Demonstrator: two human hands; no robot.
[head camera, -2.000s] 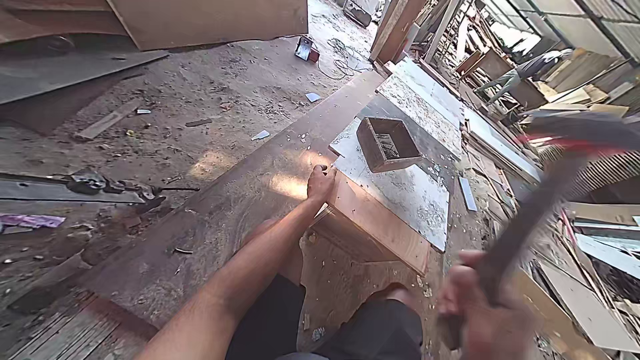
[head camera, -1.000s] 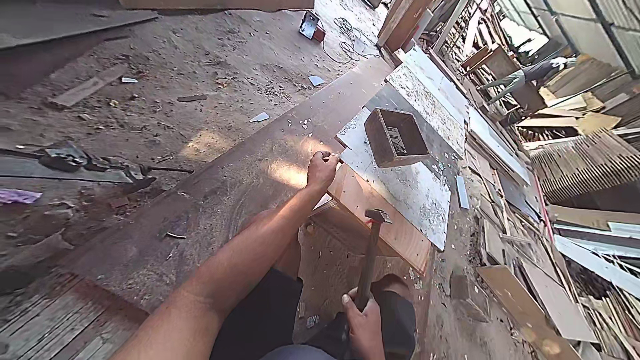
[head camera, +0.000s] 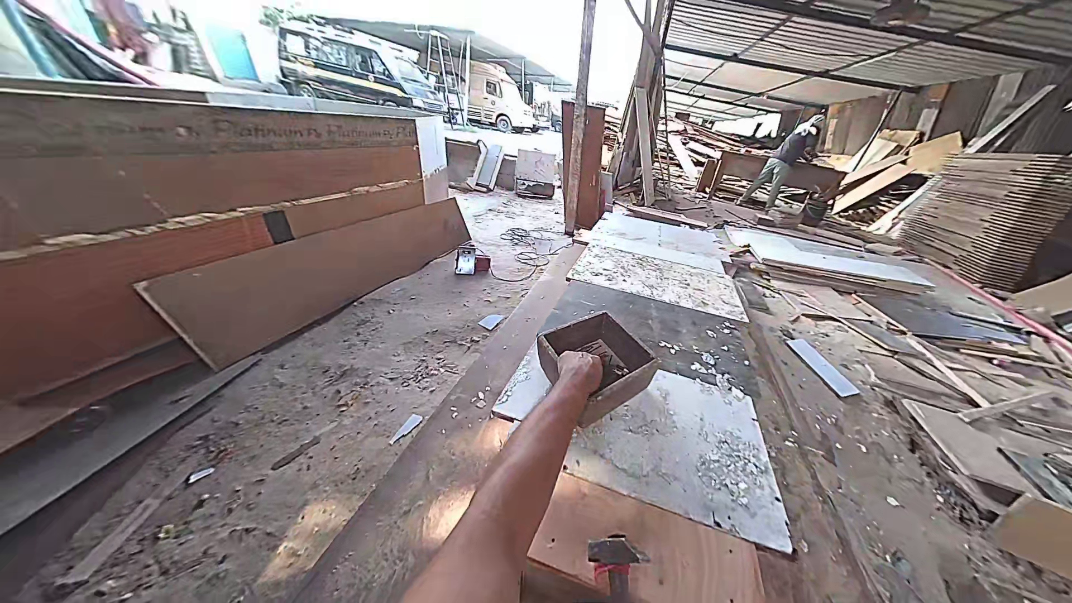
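Note:
My left hand (head camera: 581, 370) reaches into an open wooden box (head camera: 615, 399), over a pile of small nail-like pieces (head camera: 610, 356) inside; its fingertips are hidden, so whether it holds any cannot be told. The box rests on worn white-faced boards. Nearer to me lies a reddish wooden panel (head camera: 670, 544), its far edge against the white-faced board (head camera: 670, 435). A hammer (head camera: 615, 553) shows its head over this panel at the bottom of the view, the handle running out of the frame. My right hand is out of sight.
Plywood sheets (head camera: 293, 268) lean along the left. A red and white device (head camera: 471, 260) with a cable lies on the dirt. Scrap boards (head camera: 963, 444) litter the right side, near a tall stack of slats (head camera: 988, 218). Another person (head camera: 783, 163) bends over boards far back.
My left hand has gone from the near panel's corner into the wooden box. The raised hammer came down over the panel, and my right hand has left the view. The view has tilted up.

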